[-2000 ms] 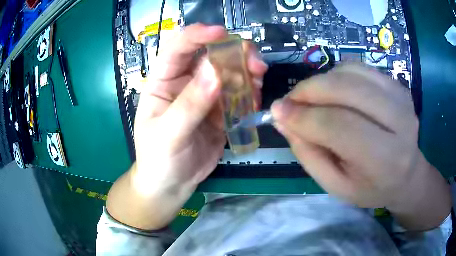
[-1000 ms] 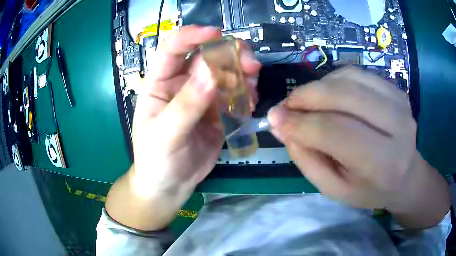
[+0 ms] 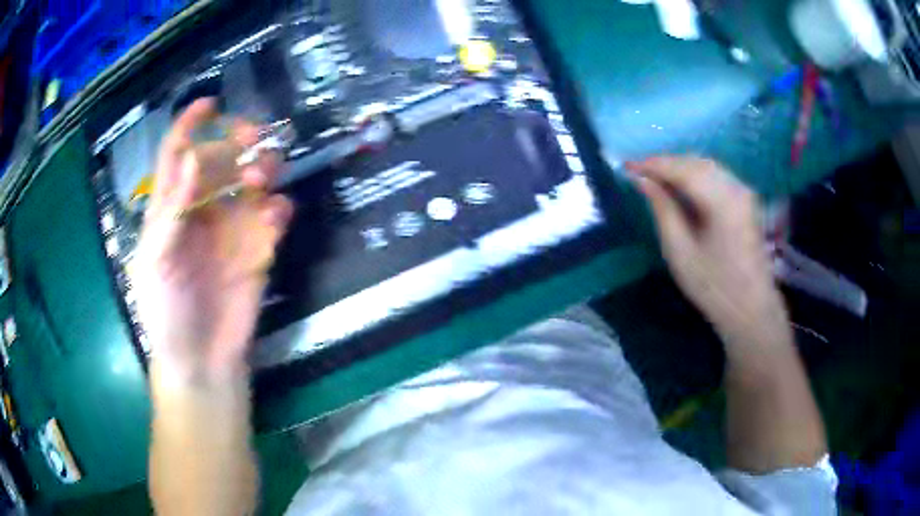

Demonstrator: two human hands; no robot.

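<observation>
The whole view is blurred. My left hand [image 3: 207, 242] is over the left part of the opened laptop [image 3: 404, 300], its fingers curled around a see-through yellowish bottle or block [image 3: 214, 166], mostly covered by them. My right hand [image 3: 701, 227] is beyond the laptop's right edge, thumb and forefinger together. A faint pale speck shows at its fingertips; whether it is a held tool is unclear. The black battery [image 3: 434, 207] with white print and the motherboard [image 3: 318, 76] are exposed.
A green mat [image 3: 71, 333] lies under the laptop. A fan [image 3: 59, 450] is at lower left. Red and blue pens [image 3: 804, 121] and a round white object [image 3: 842, 30] are at upper right. Blue trays [image 3: 91, 40] are at upper left.
The view has turned and shifted right. My hands have moved apart; my right hand has left the bottle and is now past the laptop's right edge. The pale tool no longer shows clearly.
</observation>
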